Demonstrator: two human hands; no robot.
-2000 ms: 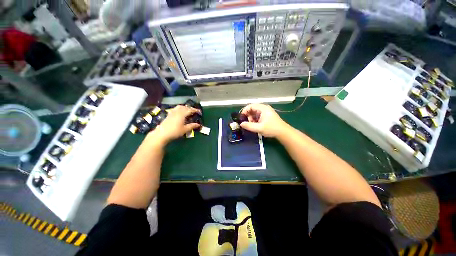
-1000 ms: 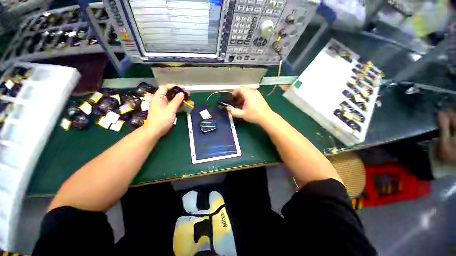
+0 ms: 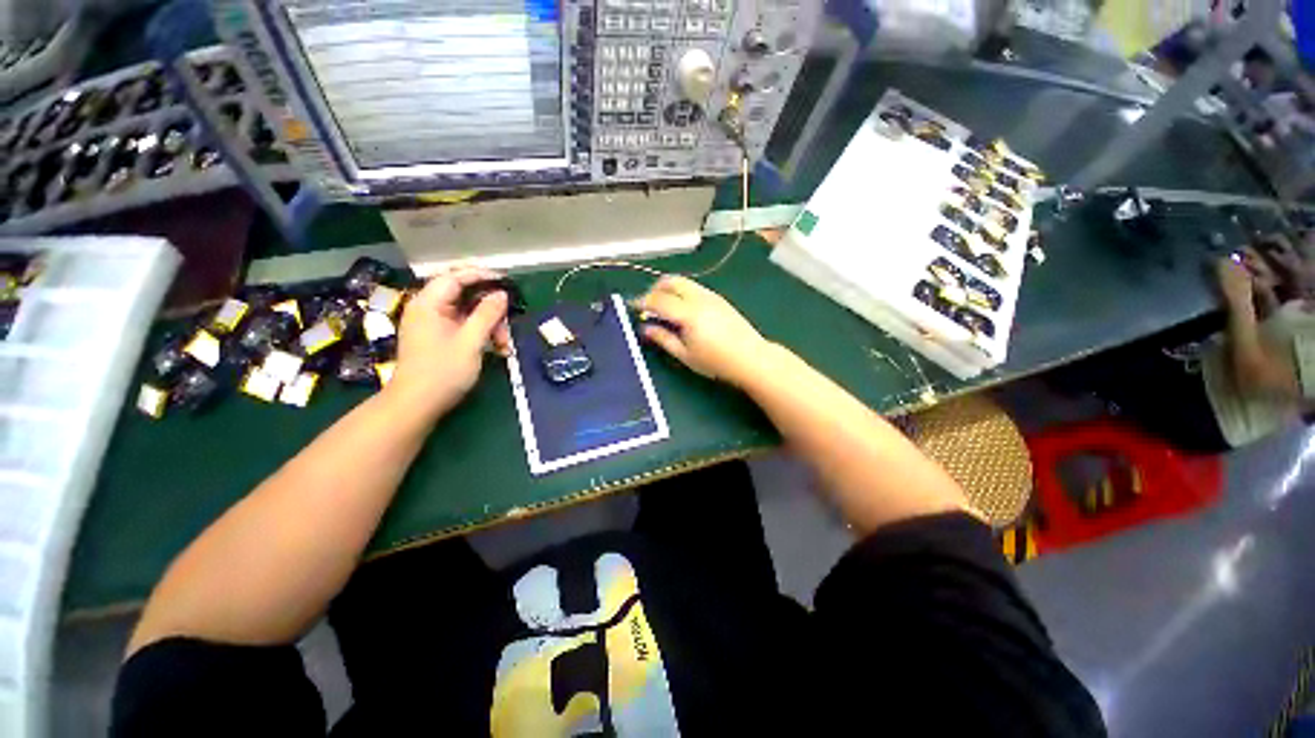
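A smartwatch (image 3: 567,362) with a white tag lies on the dark test pad (image 3: 591,420) with a white border. My left hand (image 3: 444,339) is at the pad's upper left corner, its fingers and thumb closed on a black unit that is mostly hidden. My right hand (image 3: 695,327) is at the pad's upper right edge, with something small and dark under its fingers; whether it grips this is unclear. A thin tan cable (image 3: 649,268) runs from the tester (image 3: 433,90) to the top of the pad.
A pile of loose tagged units (image 3: 274,339) lies left of my left hand. A white tray (image 3: 94,346) is at the far left. A right tray stack (image 3: 851,216) holds rows of units. Rear trays (image 3: 108,137) stand behind left. Another person (image 3: 1252,346) is at the far right.
The view has turned to the right. My hands have come away from the watch on the pad, one to each side. My left hand has left the pile with a black unit.
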